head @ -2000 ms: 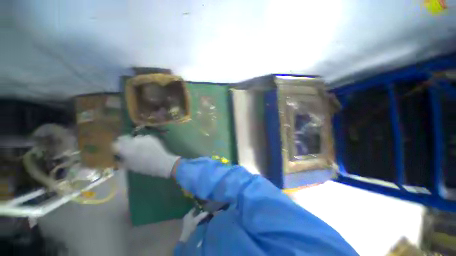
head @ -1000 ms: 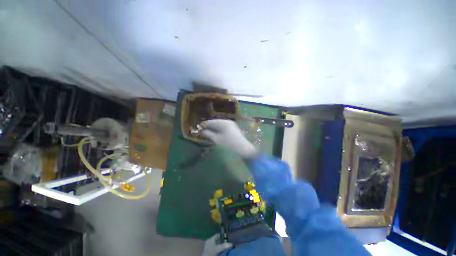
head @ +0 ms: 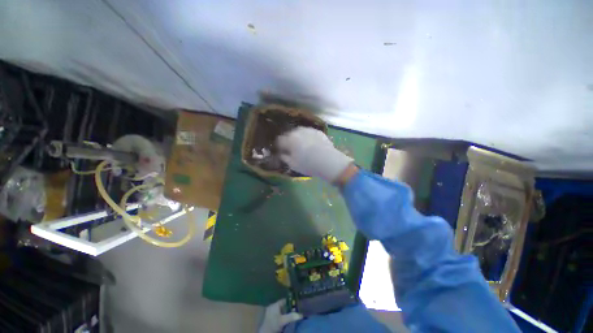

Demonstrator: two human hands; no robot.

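My right hand (head: 315, 155), in a white glove, reaches over the rim and into the brown open-topped container (head: 250, 146). Its fingertips are down inside, and whether they hold anything cannot be told. My left hand (head: 279, 317), also gloved, is partly cut off at the bottom edge and holds a green circuit board (head: 317, 276) by its left side. The board is crowded with components and has ragged yellow tape tabs (head: 283, 265) along its edges. A small dark forked tool (head: 263, 196) lies on the mat just below the container.
The green mat (head: 244, 260) lies under the container. The solder pot (head: 467, 214) with its silver bath (head: 491, 227) stands at the right, beside a blue rack. A cardboard box (head: 195, 162), yellowish tubing (head: 107, 205) and a white frame (head: 71, 240) are at the left. A pale wall is behind.
Since one second ago my right hand has moved further into the container, and the long dark handle across it no longer shows. My left hand and the board stay low in front of me.
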